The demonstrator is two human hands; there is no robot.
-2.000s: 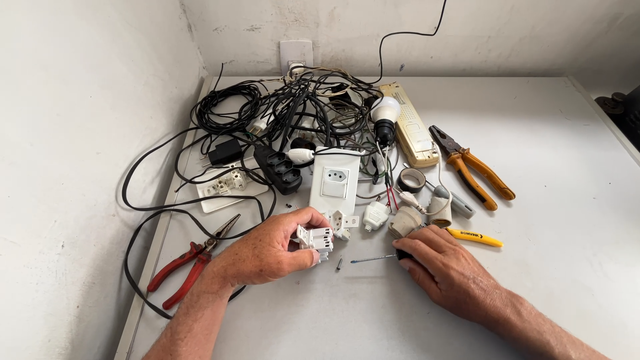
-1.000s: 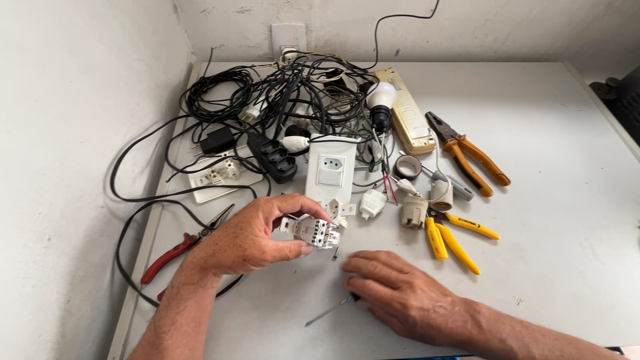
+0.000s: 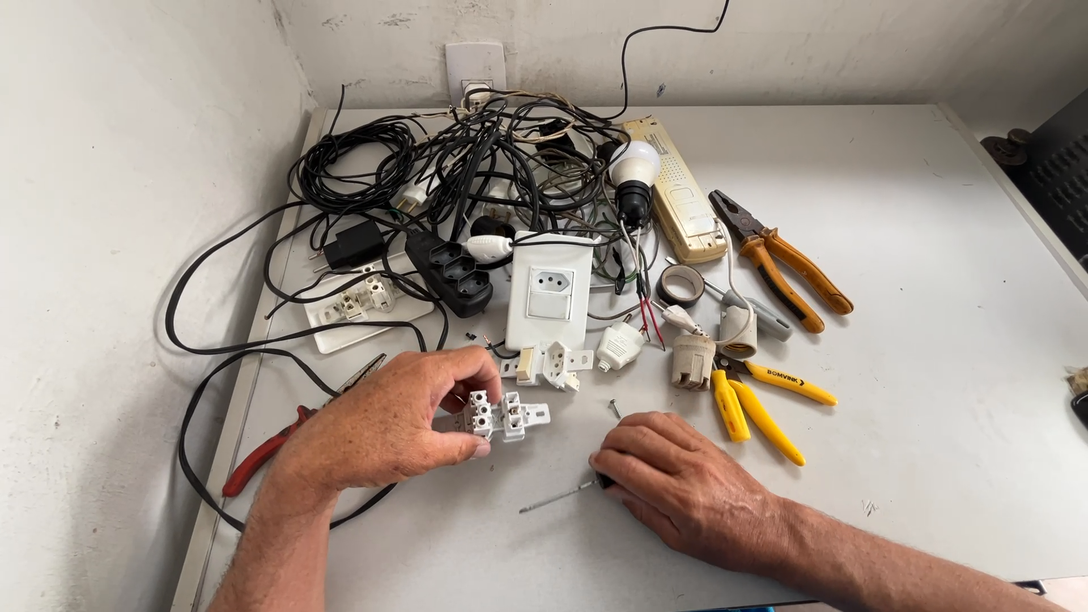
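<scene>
Between the thumb and fingers of my left hand [image 3: 399,425] is a white socket and switch module on a mounting strap [image 3: 510,416], its terminal side showing. To its right, my right hand [image 3: 684,484] rests low over the table and holds a screwdriver [image 3: 557,498] by its dark handle, mostly hidden by the fingers; the shaft points left. A small screw [image 3: 614,409] lies just beyond that hand. Behind the held module are another white socket and switch module [image 3: 548,365] and a white wall plate with a socket and switch [image 3: 550,293].
Tangled black cables [image 3: 484,161] and a black multi-socket block [image 3: 450,274] lie behind. Red-handled pliers [image 3: 272,450] are beside my left wrist. On the right are orange-handled pliers [image 3: 782,263], a yellow-handled cutting tool [image 3: 786,382], a roll of tape [image 3: 680,285], a lamp holder [image 3: 693,361] and a light bulb [image 3: 635,163].
My right hand has moved away from beside the lamp holders, nearer the front of the table, with the screwdriver. The module in my left hand has been turned and lowered.
</scene>
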